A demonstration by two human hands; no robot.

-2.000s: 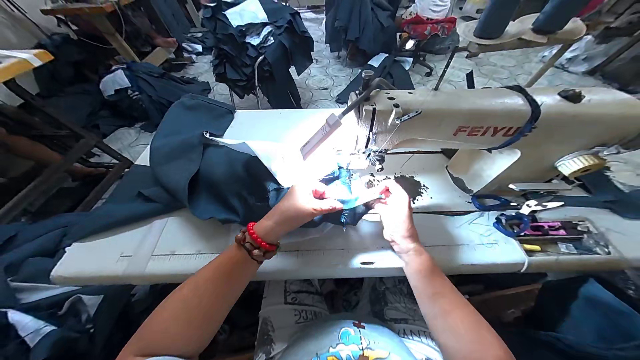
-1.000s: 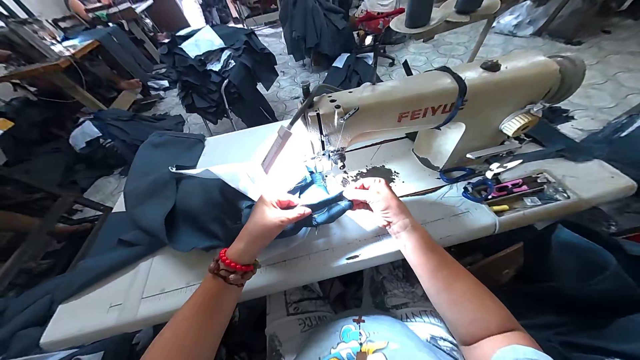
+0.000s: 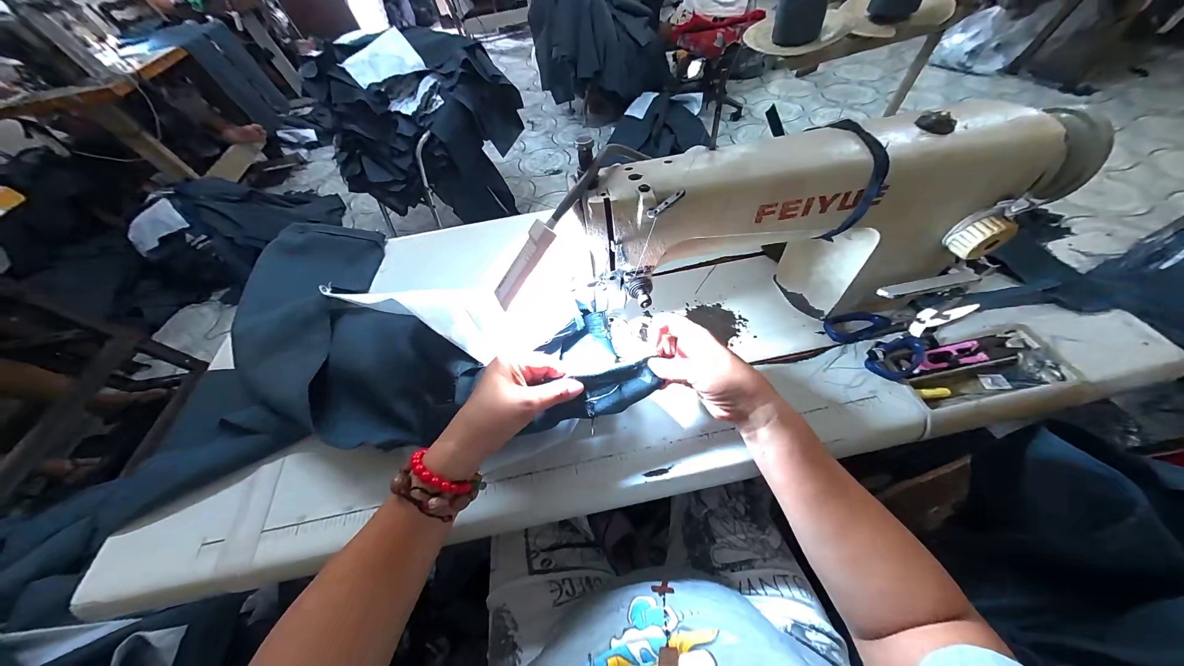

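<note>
Dark blue fabric [image 3: 379,379] lies across the left of the white sewing table [image 3: 361,518], with a white lining piece [image 3: 435,310] showing on it. My left hand [image 3: 518,393] pinches the near edge of this fabric between thumb and fingers. A little to the right, my right hand [image 3: 703,365] grips the end of the same edge. The stretch between them is folded and brightly lit, just in front of the needle area of a Feiyue sewing machine [image 3: 740,194]. Whether the presser foot touches the cloth cannot be told.
Scissors with blue handles [image 3: 893,342] lie beside a small tray [image 3: 999,388] of tools at the right. A lamp [image 3: 527,264] leans over the needle area. Heaps of dark garments [image 3: 416,120] stand behind, and thread cones [image 3: 797,20] are at the back right.
Both hands keep hold of the fabric edge. The edge between them looks more drawn out and folded toward me than two seconds ago. The view has swung to the right.
</note>
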